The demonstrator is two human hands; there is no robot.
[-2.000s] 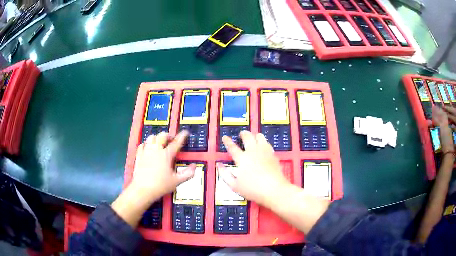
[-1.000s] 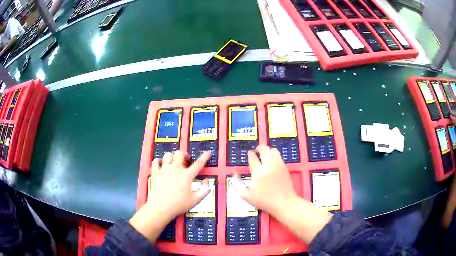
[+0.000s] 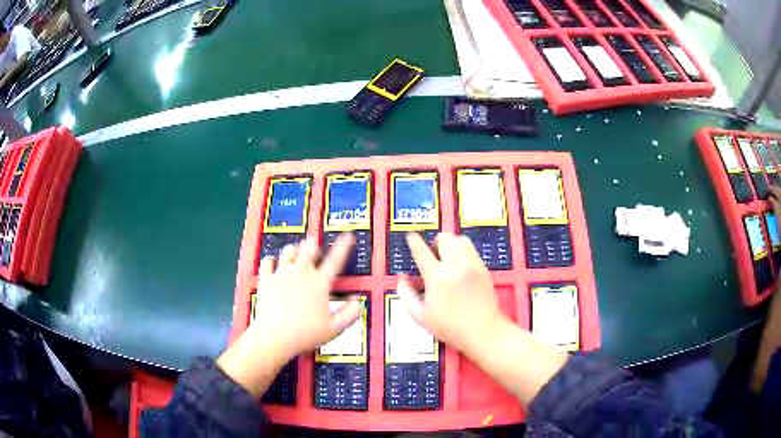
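A red foam tray (image 3: 587, 257) lies in front of me with keypad phones face up in its pockets. Three upper phones at the left, such as the middle one (image 3: 414, 202), show blue screens; the two at the upper right (image 3: 543, 195) show white. Lower phones (image 3: 413, 376) also show white screens. One lower pocket is bare. My left hand (image 3: 295, 299) is over the tray's left side, fingers spread at the keypads. My right hand (image 3: 454, 287) has a fingertip at the keypad of the upper middle phone. Both hands hold nothing.
Beyond the tray lie a yellow-framed phone (image 3: 387, 90) and a phone back (image 3: 490, 115). Loose white batteries (image 3: 653, 230) are at the right. Another phone tray (image 3: 634, 96) lies far right on pale sheets. Stacked trays (image 3: 51, 205) stand left. A person's hand is at the right tray (image 3: 738, 248).
The two blue screens right of the upper left phone now show white digits. My right index finger has moved to the upper middle phone's keypad. The neighbour's hand has mostly left the picture.
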